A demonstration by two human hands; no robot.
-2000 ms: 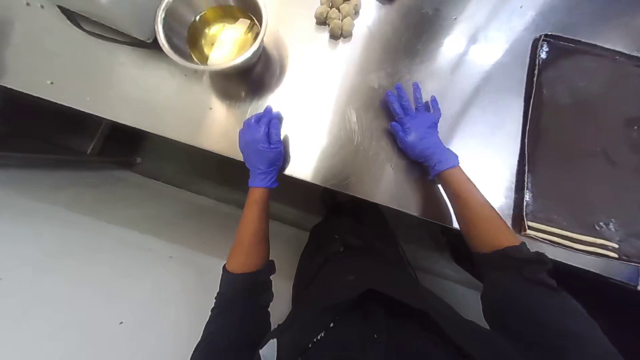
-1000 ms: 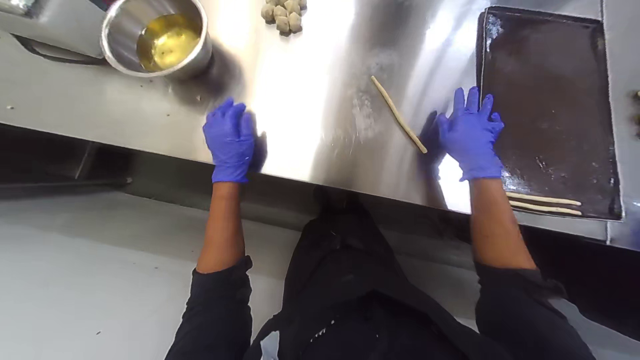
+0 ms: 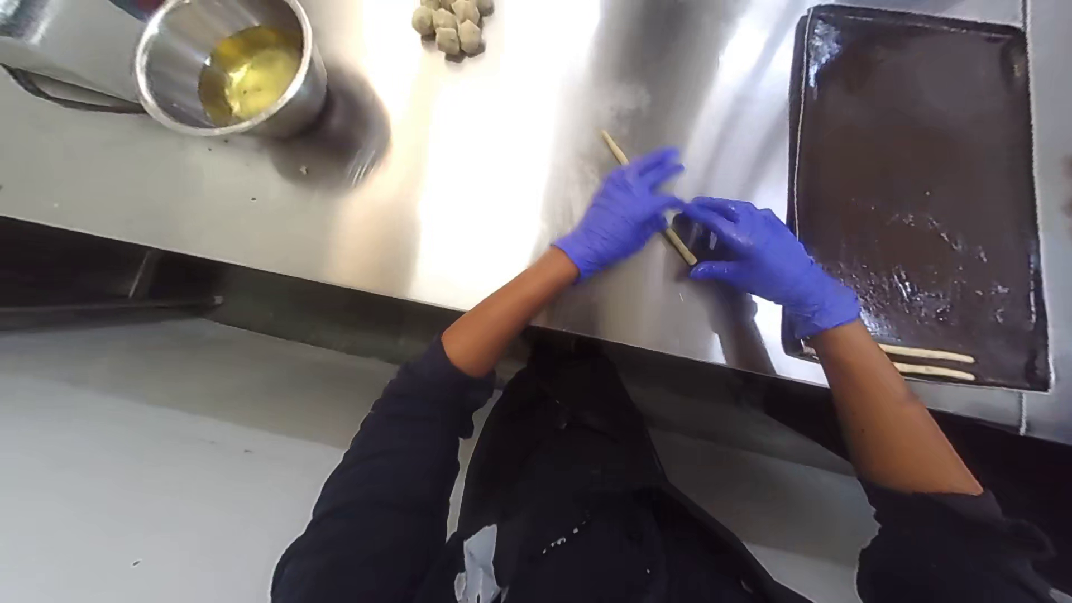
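Observation:
A thin rope of dough [image 3: 680, 246] lies slantwise on the stainless steel worktop. My left hand [image 3: 624, 209], in a blue glove, is over its middle with the fingers apart, hiding part of it. My right hand [image 3: 758, 251], also gloved, is at the dough's near end, fingers apart and slightly curved, its fingertips close to those of my left hand. Whether either hand presses on the dough is hard to tell. Two more dough ropes [image 3: 930, 353] lie along the near edge of a dark baking tray [image 3: 921, 167], partly behind my right forearm.
A steel bowl [image 3: 310, 92] holding yellow liquid stands at the upper left. Several small dough balls [image 3: 447, 40] sit together at the top of the worktop [image 3: 368, 226]. The worktop's near edge runs in front of my body.
My left hand has moved right, onto the dough rope. My right hand has come off the tray's left edge toward my left hand. One second ago the rope lay between them, untouched.

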